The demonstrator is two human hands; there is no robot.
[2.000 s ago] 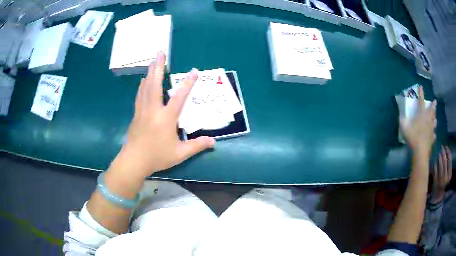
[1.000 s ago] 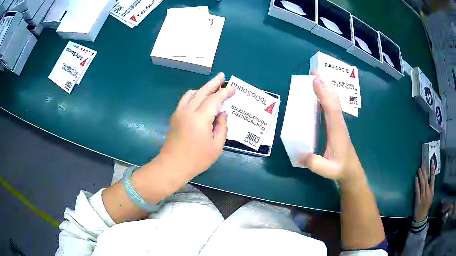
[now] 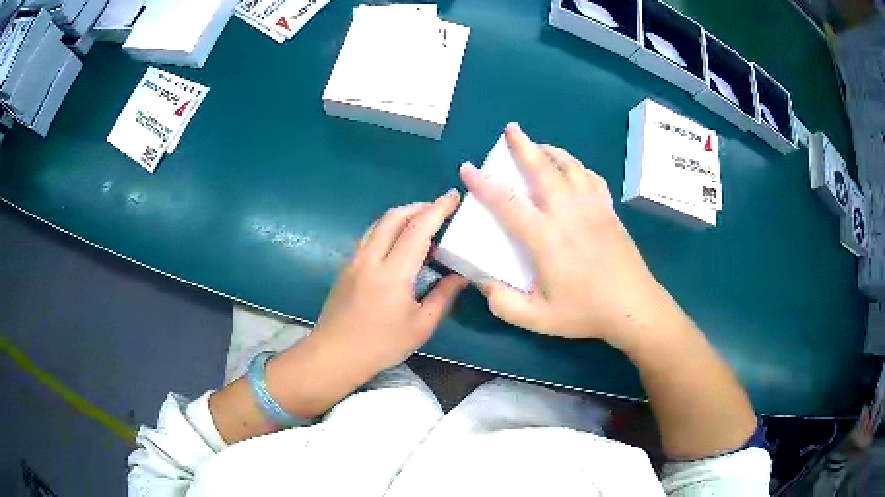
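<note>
A plain white box lid (image 3: 488, 231) lies in front of me at the middle of the bench, where the open base was; the base under it is hidden. My right hand (image 3: 563, 243) is spread over the lid, fingers on its top and thumb at its near edge. My left hand (image 3: 393, 277) is at the left side of the box, fingertips and thumb at its edge. A dark edge shows by the left fingers.
A stack of white cards (image 3: 398, 68) is behind. A leaflet stack (image 3: 672, 163) is at the right, loose leaflets (image 3: 157, 116) at the left. Open boxes with black insides (image 3: 670, 50) stand in a row at the back right. Finished boxes (image 3: 836, 184) are at the right edge, white boxes (image 3: 34, 73) far left.
My right hand has moved left with the lid and set it over the base with the leaflet, which is now covered. The other person's hand has moved down at the far right.
</note>
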